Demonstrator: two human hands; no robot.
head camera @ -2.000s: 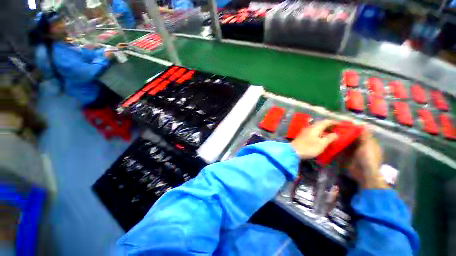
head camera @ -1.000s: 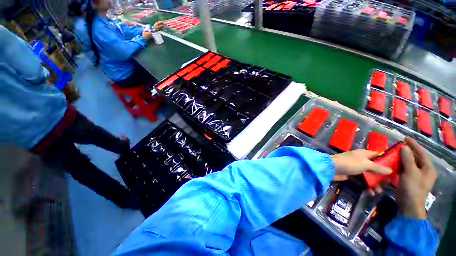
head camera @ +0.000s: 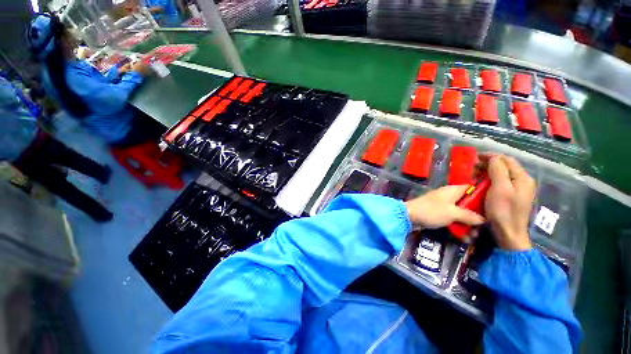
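Observation:
My left hand (head camera: 445,208) and my right hand (head camera: 508,197) together hold a red covered unit (head camera: 473,209), tilted, above the clear tray (head camera: 571,200). A thin dark edge with a small yellow spot shows on it. Several covered units (head camera: 418,157) lie in the tray's far row. Black units (head camera: 427,251) lie in the near row, one with white print. A white label (head camera: 546,219) lies in a pocket at the right. My fingers hide part of the held piece and of the pockets beneath.
A black tray (head camera: 277,131) with red covers (head camera: 216,108) at one end lies left on a white liner (head camera: 324,157). Another black tray (head camera: 200,238) is below it. A filled clear tray (head camera: 581,140) is on the green belt (head camera: 332,63). People in blue (head camera: 97,93) are at left.
The view has swung, so the trays appear further left than a second ago. Both hands still hold the red piece, now more upright, with the right fingers over its top.

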